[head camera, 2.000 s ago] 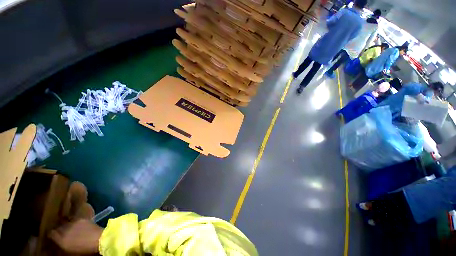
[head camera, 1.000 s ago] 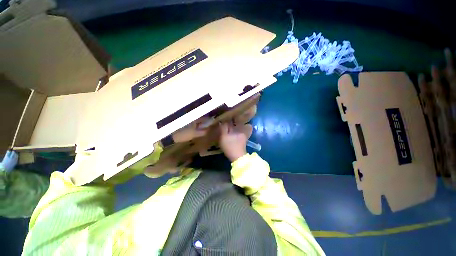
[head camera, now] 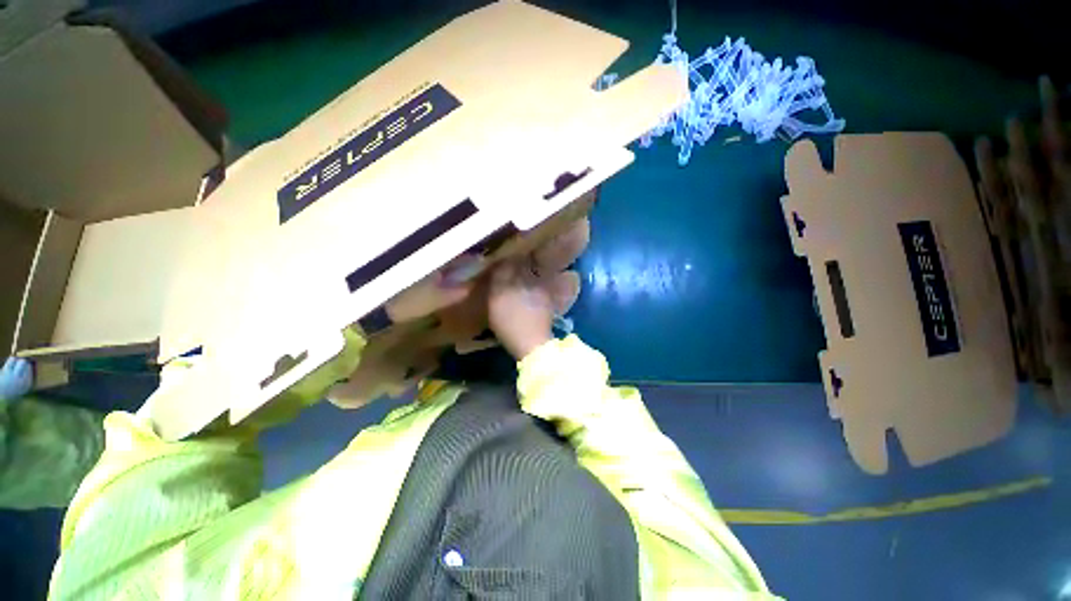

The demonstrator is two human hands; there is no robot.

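A brown carton with its lid (head camera: pixel 388 188) raised stands before me; the lid bears a black "CEPTER" rectangle and a long slot. My left hand (head camera: pixel 421 299) is under the lid edge at the carton's front wall, mostly hidden, so its grip is unclear. My right hand (head camera: pixel 520 308) is closed at the same wall, its fingers close to the left fingertips. The end of a translucent plastic strip (head camera: pixel 564 325) shows beside my right hand; the rest is hidden. The slots being worked on are hidden.
Tangled clear plastic strips (head camera: pixel 752 94) lie on the green bench (head camera: pixel 669 211) beyond the lid. Another CEPTER carton (head camera: pixel 887 223) lies right, beside blurred stacked cartons (head camera: pixel 1034 235). An open carton (head camera: pixel 129 282) and another person's gloved hand (head camera: pixel 15 376) are left.
My view has swung from the aisle down to the carton. Since one second ago, less of the plastic strip shows beside my right hand; both hands remain at the front wall.
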